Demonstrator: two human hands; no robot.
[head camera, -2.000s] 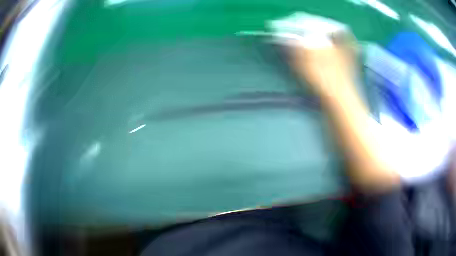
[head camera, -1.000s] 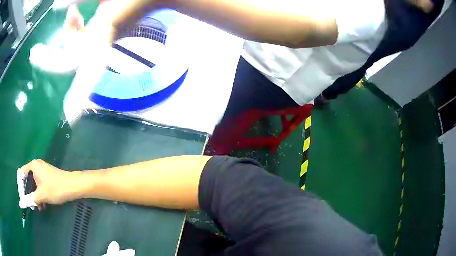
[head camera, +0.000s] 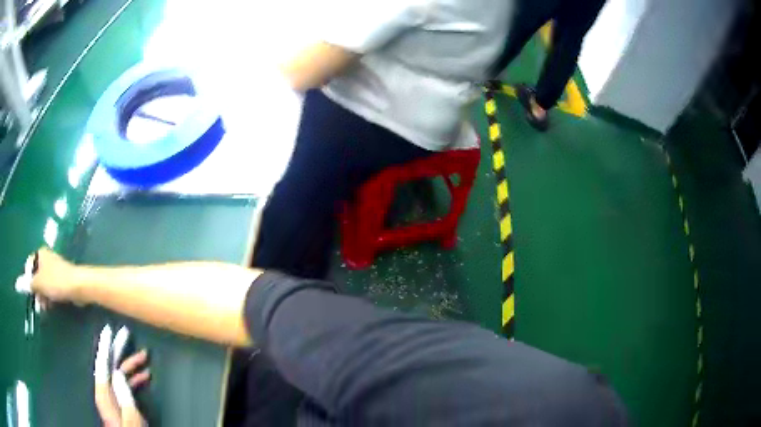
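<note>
My right hand (head camera: 54, 277) is at the far left, small and blurred, with white covers on its fingertips. It is closed around slim dark tweezers (head camera: 33, 265), whose thin tip points down. My left hand (head camera: 117, 388) is at the lower left, partly cut off by the bottom edge. Its fingers, some in white covers, are apart, and nothing shows in them. Both hands are over the dark green mat (head camera: 167, 229). My right forearm crosses the mat and hides part of it. No slotted strip can be made out.
A large blue reel (head camera: 158, 163) lies on a white surface (head camera: 242, 163) beyond the mat. A person in a light top (head camera: 417, 75) sits close by on a red stool (head camera: 409, 238). Another person's legs and foot (head camera: 536, 108) stand farther back. Yellow-black tape (head camera: 506, 242) marks the green floor.
The view has swung right, showing more floor and stool. My left hand has come further into view. The neighbour's arm has drawn back from over the blue reel. My right hand still holds the tweezers.
</note>
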